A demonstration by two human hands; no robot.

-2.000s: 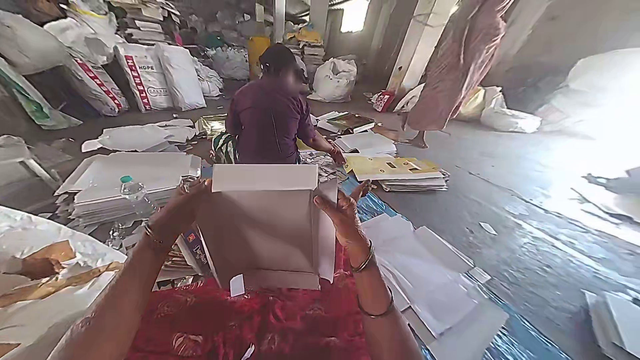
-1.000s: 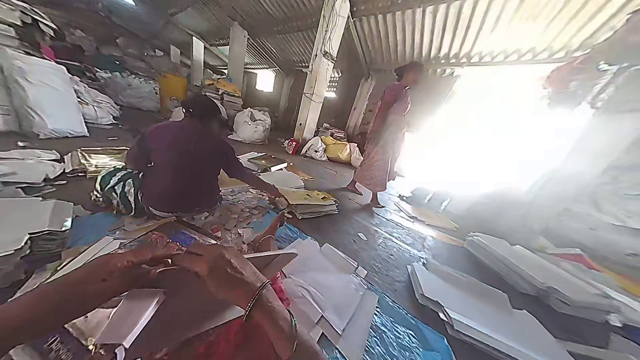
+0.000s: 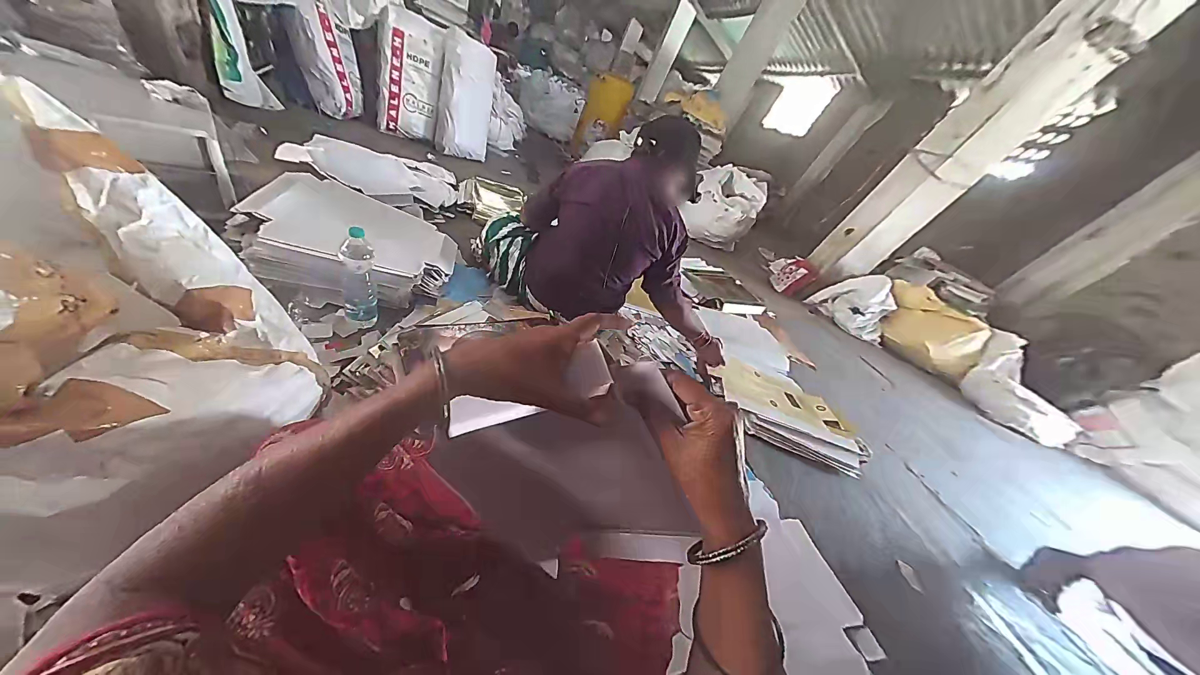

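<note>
A cardboard box blank (image 3: 562, 469), grey-brown inside with white edges, lies over my lap on red patterned cloth (image 3: 412, 581). My left hand (image 3: 553, 370) is at its far side, with fingers and thumb on a small pale flap (image 3: 589, 370). Close to it on the right, my right hand (image 3: 698, 431) pinches another pale flap (image 3: 652, 389) at the far right corner. Both flaps are slightly blurred, and my fingers partly hide them. White cardboard sheets (image 3: 806, 581) lie to the right, under and beyond my right forearm.
A person in a purple top (image 3: 609, 225) sits ahead, one hand near a yellow-topped stack of card (image 3: 787, 412). At left are a stack of white sheets (image 3: 347, 225), a plastic bottle (image 3: 358, 277) and large crumpled wrapping (image 3: 187, 328). Sacks (image 3: 412, 75) stand behind.
The view has swung back left after turning right. My hands, earlier apart at the sides of the raised box, are now close together at its far edge, and the box sits lower.
</note>
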